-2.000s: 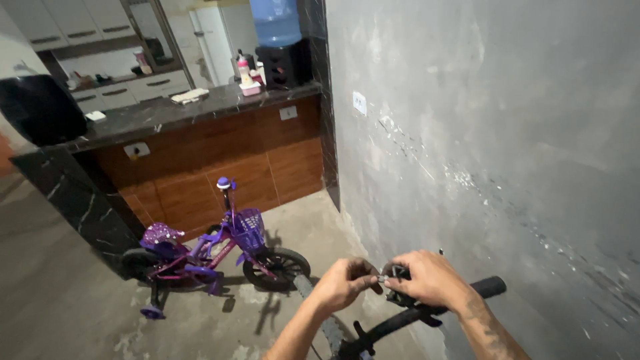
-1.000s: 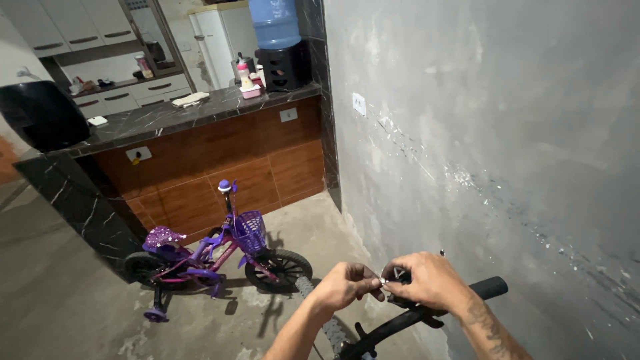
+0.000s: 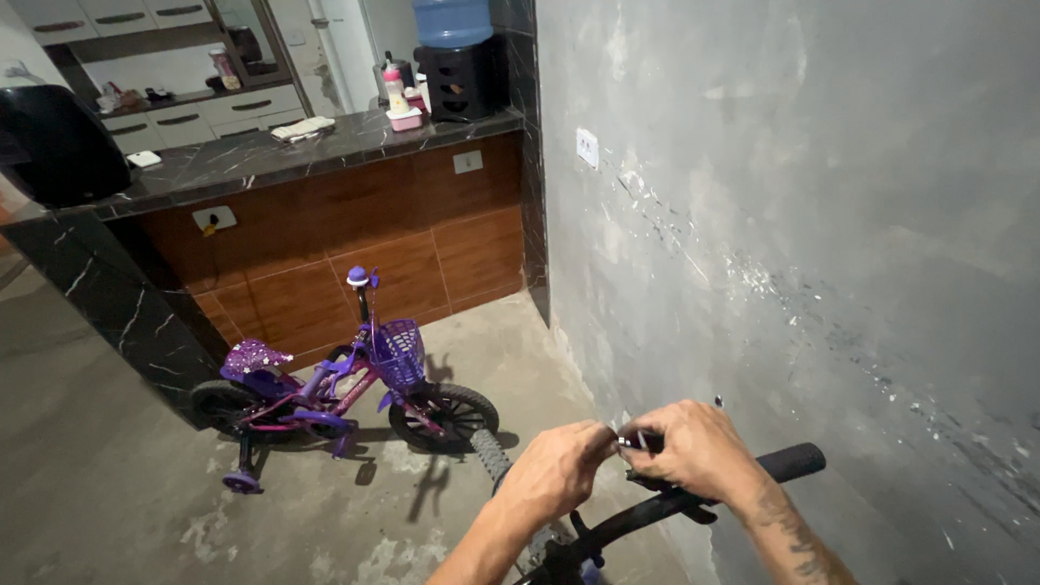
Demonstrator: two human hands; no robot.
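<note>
Above the black bicycle handlebar (image 3: 630,520), my left hand (image 3: 565,467) and my right hand (image 3: 691,447) meet at their fingertips. Between them is a small metal part (image 3: 626,442), pinched by the left thumb and fingers; its exact kind is too small to tell. My right fingers curl around a dark piece near the handlebar, mostly hidden by the hand. The black rubber grip (image 3: 792,463) lies to the right of my right wrist. A knobby bicycle tire (image 3: 491,457) shows below and left of my left hand.
A purple child's bicycle (image 3: 349,382) with training wheels and a basket stands on the concrete floor at left. Behind it is a dark marble counter (image 3: 211,166) holding a water dispenser (image 3: 463,81), a baby bottle (image 3: 396,89) and a cloth (image 3: 303,128). A grey wall (image 3: 796,203) rises at right.
Both hands stay together above the handlebar, with only small shifts of the fingers around the small part.
</note>
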